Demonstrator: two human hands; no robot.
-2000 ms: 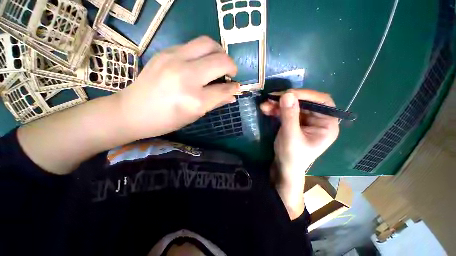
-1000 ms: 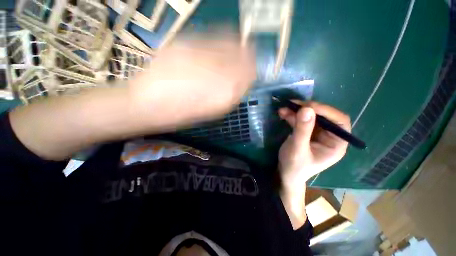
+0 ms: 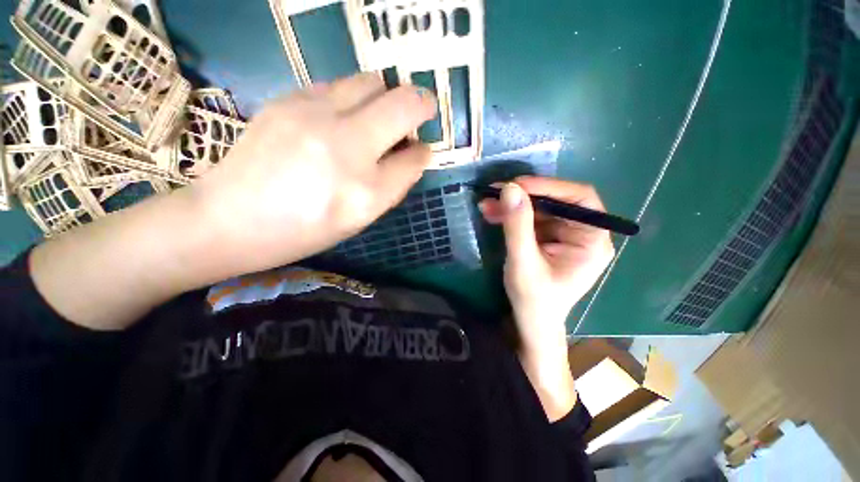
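My left hand [image 3: 302,165] has its fingers and thumb on the window end of a cream front housing [image 3: 470,113]. Another cream frame [image 3: 294,42] overlaps on its left, and my fingers hide part of both. My right hand [image 3: 556,240] holds black tweezers [image 3: 585,215], pointing left. Their tip is at the top right corner of the dark pad sheet [image 3: 415,231], beside a small dark pad [image 3: 454,188]. Whether the tip grips the pad is too small to tell. The sheet's left part lies under my left hand and forearm.
A pile of loose cream housings [image 3: 123,71] lies at the left. A second dark grid strip [image 3: 745,240] curves along the right side of the green mat [image 3: 585,85]. A thin pale line [image 3: 686,122] crosses the mat. An open cardboard box [image 3: 613,391] is below the edge.
The housing slid away upward and blurred, and now two overlapping frames lie under my left hand. My right hand moved right, then back left, bringing the tweezer tip to the sheet's corner.
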